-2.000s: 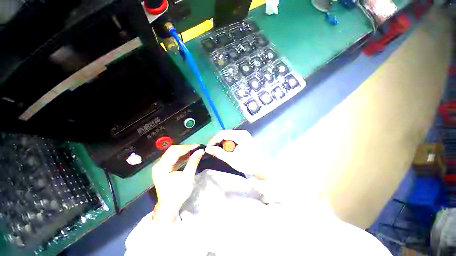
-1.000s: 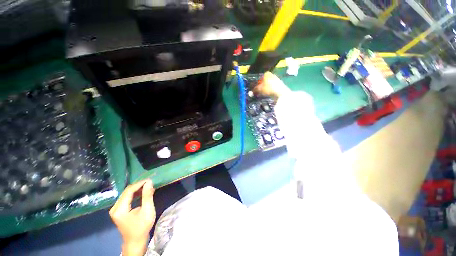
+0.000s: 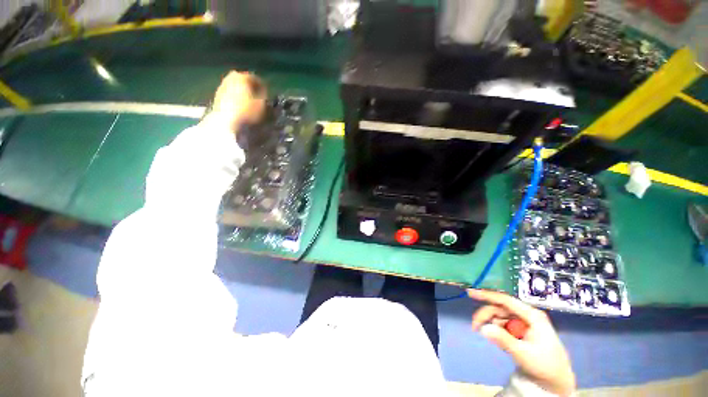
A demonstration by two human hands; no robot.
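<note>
My left hand (image 3: pixel 239 99) is over the back of the left tray (image 3: pixel 268 221), a stack of clear plastic holding black parts with round pale centres. It is blurred, and its fingertips and anything in them cannot be made out. My right hand (image 3: pixel 536 349) is in front of the bench edge at the lower right, palm partly turned up. Its curled fingers hold a red-handled tool (image 3: pixel 515 328); only the red grip shows. Its thumb and index finger are apart, with nothing seen between them.
The black bench press (image 3: pixel 419 205) stands between the trays, with white, red and green-ringed buttons in front. A blue air hose (image 3: pixel 512 225) curves down its right side. The right tray (image 3: pixel 570 305) holds rows of black parts. White crumpled tissue (image 3: pixel 638 178) lies beyond it. Yellow posts stand behind.
The view has swung left. My left hand has moved from the bench's front edge to the left tray. My right hand has come back from the right tray to the front of the bench.
</note>
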